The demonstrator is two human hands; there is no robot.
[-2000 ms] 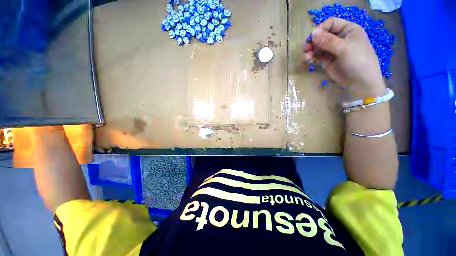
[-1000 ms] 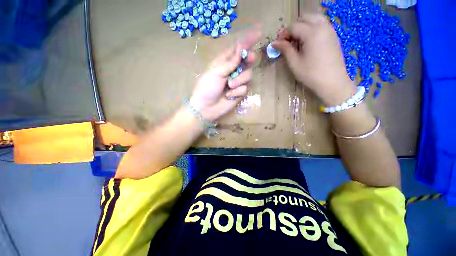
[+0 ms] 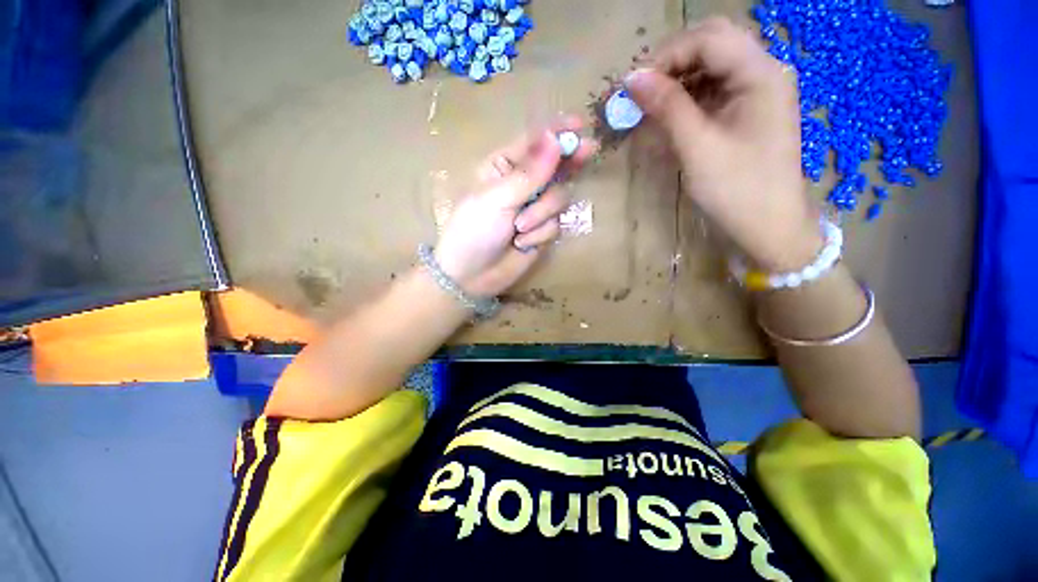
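My left hand (image 3: 507,210) is over the middle of the cardboard, with a small silvery-white cap (image 3: 568,142) held at its thumb and fingertips. My right hand (image 3: 728,125) is just right of the white round spot (image 3: 623,110), its thumb and index fingertips pinched together at the spot's upper right edge. Whether a blue piece is between those fingertips is too small to tell. A pile of all-blue pieces (image 3: 876,85) lies right of my right hand. A pile of pale-topped blue assembled pieces (image 3: 438,34) lies at the top, left of the spot.
Brown cardboard (image 3: 307,148) covers the table. A dark transparent sheet (image 3: 91,159) with a metal rim is at the left, above an orange panel (image 3: 120,338). Blue crates (image 3: 1007,227) stand at the right edge. A blue bin (image 3: 245,374) shows partly below the table edge.
My left hand came up from below the left sheet to the middle. My right hand moved left from the blue pile to the white spot. In the last second both moved only slightly.
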